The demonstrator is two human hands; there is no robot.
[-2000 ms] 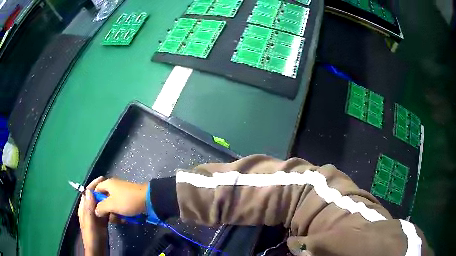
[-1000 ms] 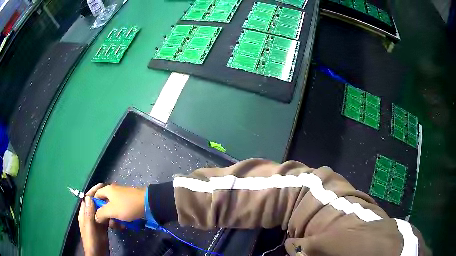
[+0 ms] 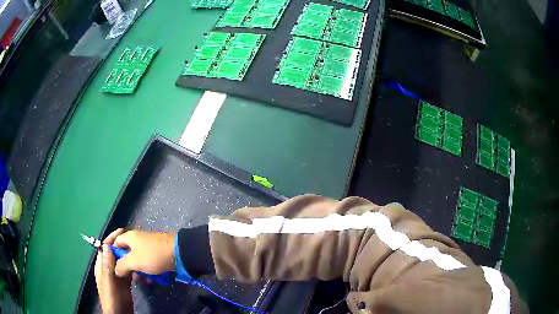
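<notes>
My right hand (image 3: 144, 252) is closed round blue-handled cutters (image 3: 92, 240), whose silver jaws point up and left past the tray's left rim. My left hand (image 3: 113, 283) is upright against the right hand's fingers, cut off by the bottom edge; whether it holds anything cannot be told. Both hands are over the left side of the black tray (image 3: 178, 184), which is scattered with bright specks. A blue band (image 3: 179, 260) with a thin blue cord is on my right wrist. No board shows in my hands.
A green board (image 3: 129, 70) lies on the green mat at upper left. Rows of green boards (image 3: 319, 59) lie on a black sheet (image 3: 269, 101) beyond the tray. More boards (image 3: 439, 128) lie on a dark surface at right. A bright green piece (image 3: 262, 180) is at the tray's far rim.
The view has shifted slightly, so the boards on the mat and sheet appear lower and further left. My hands stay together over the tray with the cutters held in nearly the same pose.
</notes>
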